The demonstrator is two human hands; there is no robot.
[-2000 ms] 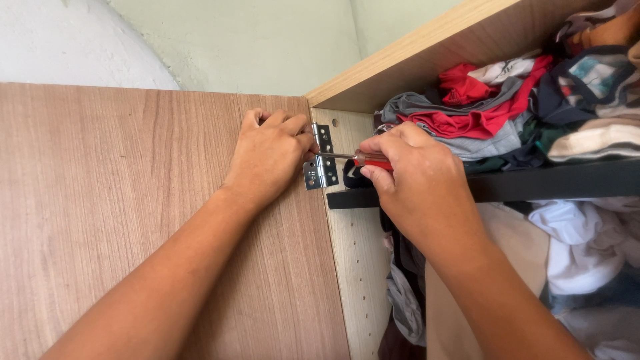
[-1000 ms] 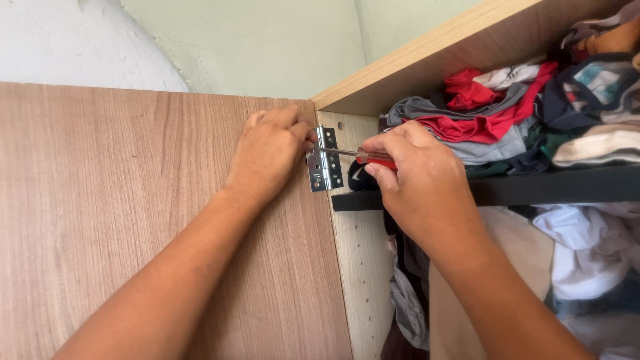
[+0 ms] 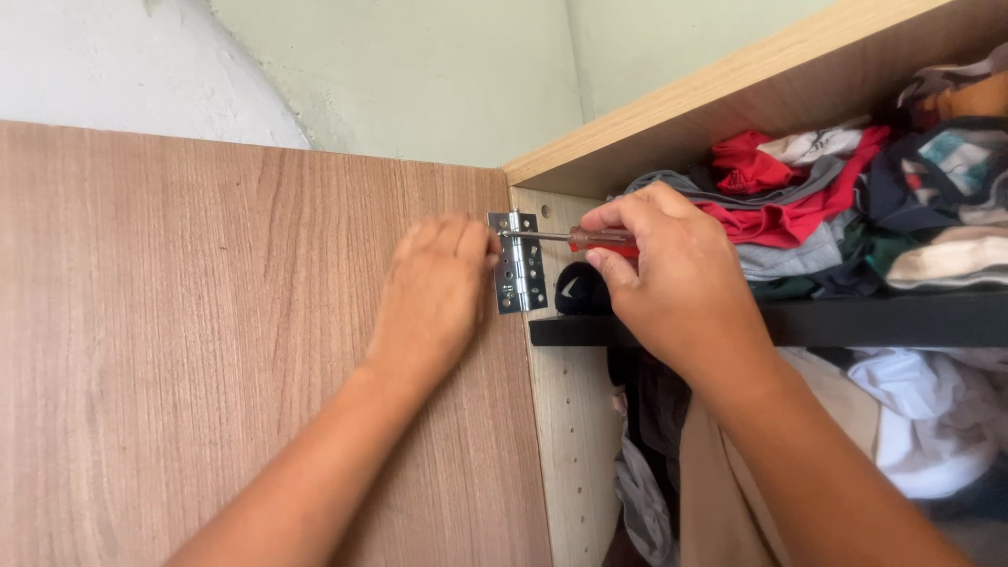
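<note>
A metal butt hinge spans the joint between the wooden cabinet door and the cabinet's side panel. My right hand grips the red handle of a screwdriver between thumb and fingers. Its shaft lies level across the hinge, the tip at an upper hole of the door-side leaf. My left hand rests against the door at the hinge's left edge, its fingertips curled beside the screwdriver tip. Whether those fingers pinch a screw is hidden.
A black shelf edge juts out just below and right of the hinge. Folded clothes fill the shelf above it, and more garments hang or lie below. The cabinet's top panel slants overhead, before a pale green wall.
Between one second ago and now, the screwdriver tip has moved up to a higher place on the hinge's door-side leaf. My left hand stays beside the hinge.
</note>
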